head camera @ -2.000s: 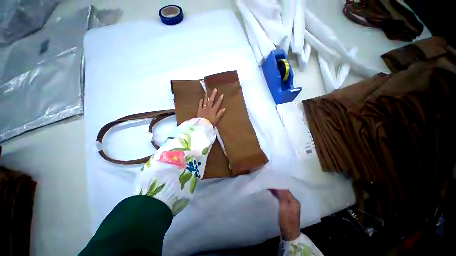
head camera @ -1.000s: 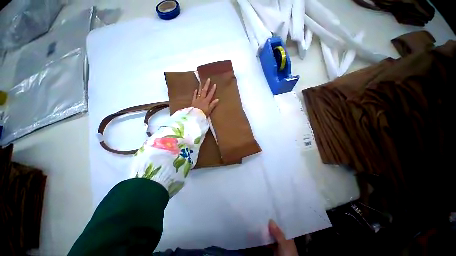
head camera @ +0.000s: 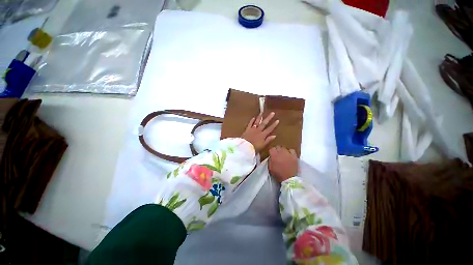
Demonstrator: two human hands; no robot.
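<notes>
A brown handbag [head camera: 285, 111] lies folded flat on the large white sheet [head camera: 192, 67]. Its thin brown straps [head camera: 171, 113] loop out to the left. My left hand [head camera: 261, 133] lies flat on the bag with its fingers spread, holding nothing. My right hand [head camera: 283, 163] is closed on the near part of the white sheet [head camera: 251, 199] and has drawn it up over the bag's near end. The sheet forms folds between my two forearms. The bag's near edge is hidden under the sheet and my hands.
A blue tape roll [head camera: 251, 16] lies beyond the bag. A blue tape dispenser [head camera: 353, 124] and white strips [head camera: 381, 57] are at right. Clear bags [head camera: 96, 49] lie at left. Piles of brown bags [head camera: 31, 150] flank the work. A red piece [head camera: 369, 5] shows at the far edge.
My right hand has moved from the sheet's near edge up to the bag, bringing the sheet with it. My left hand stays flat on the bag. The view has shifted left.
</notes>
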